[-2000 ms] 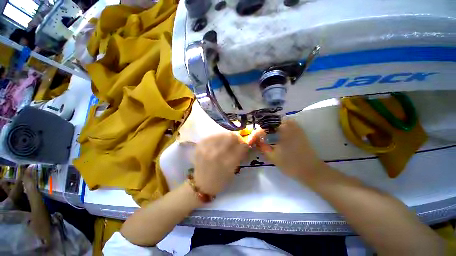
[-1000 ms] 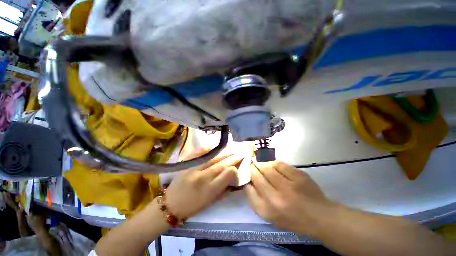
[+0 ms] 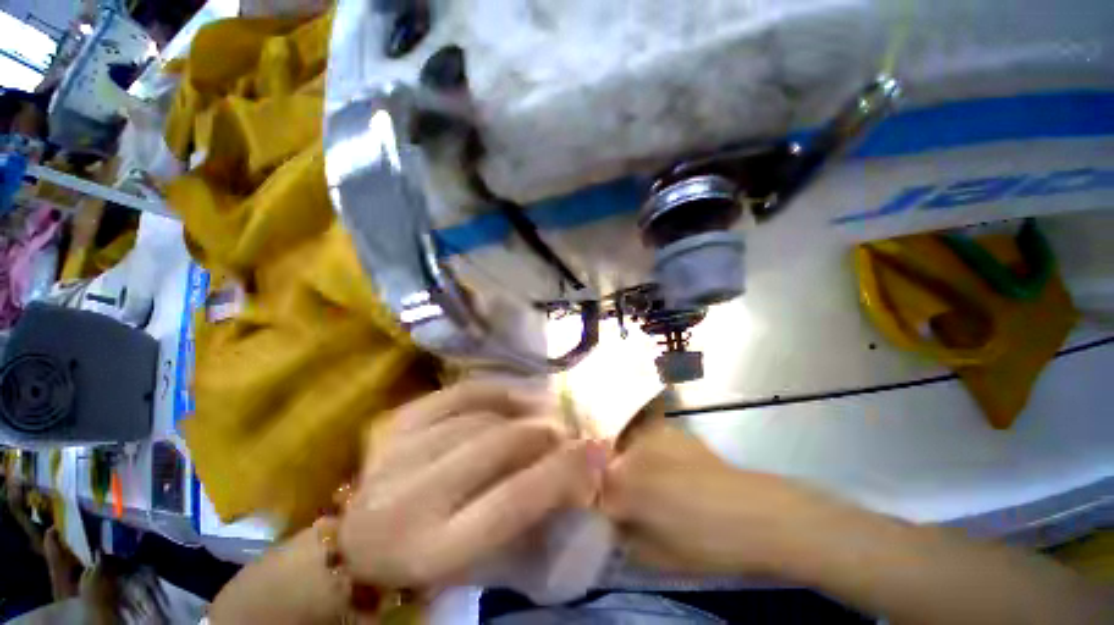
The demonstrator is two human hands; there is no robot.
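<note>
My left hand [image 3: 458,488], blurred, with a beaded bracelet, is closed on a white fabric piece [image 3: 572,559] whose end hangs below the fingers. My right hand [image 3: 684,494] meets it at the fingertips and pinches the same piece; its fingers are partly hidden. A small dark-yellowish edge [image 3: 643,418] shows above the right hand. Both hands are in front of the lit needle area of the sewing machine [image 3: 586,110]. The presser foot and needle cannot be made out in the glare.
A mustard fabric heap [image 3: 287,354] lies left of the machine head. Shears with a yellow handle loop [image 3: 870,299] and a green one [image 3: 1008,269] lie on a mustard scrap [image 3: 1008,388] at right. The shiny guard [image 3: 391,220] arches above the left hand. Grey device at far left [image 3: 73,372].
Both hands have come down from the needle area towards the table's front edge, with white fabric now showing below the left fingers. The camera view has shifted too.
</note>
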